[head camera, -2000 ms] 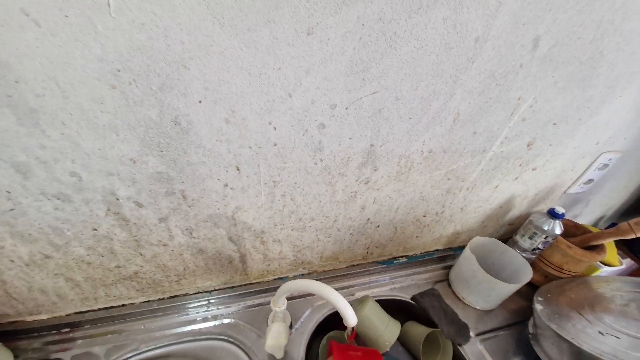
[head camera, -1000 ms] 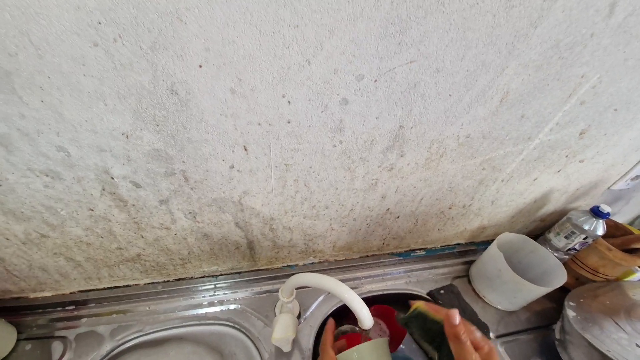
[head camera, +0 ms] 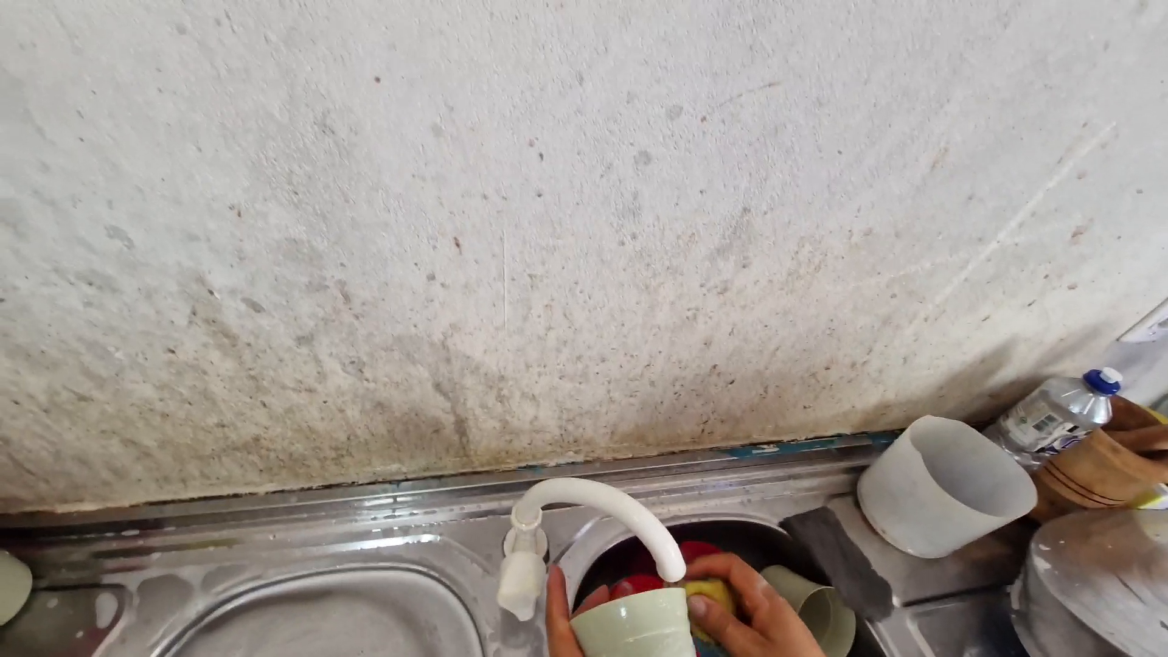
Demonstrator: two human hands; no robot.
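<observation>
My left hand (head camera: 561,616) holds a pale green plastic cup (head camera: 636,626) at the bottom edge of the view, just below the spout of the white tap (head camera: 610,507). On the cup's right side, my right hand (head camera: 762,607) grips a yellow and green sponge (head camera: 711,598). Behind both hands, red items (head camera: 636,584) lie in the round basin (head camera: 598,570). More pale green cups (head camera: 815,602) rest on their sides at the basin's right. The lower parts of both hands are out of view.
Right of the basin are a dark cloth (head camera: 838,558), a white plastic container (head camera: 940,488), a clear bottle with a blue cap (head camera: 1049,415), a wooden mortar (head camera: 1100,470) and a metal pot or lid (head camera: 1095,584). An oval steel sink (head camera: 338,616) lies left of the tap; the wall (head camera: 584,228) stands behind.
Both hands have come into view since the oldest frame. The right hand with the sponge has moved left, close against the cup. The cup now shows more fully under the spout.
</observation>
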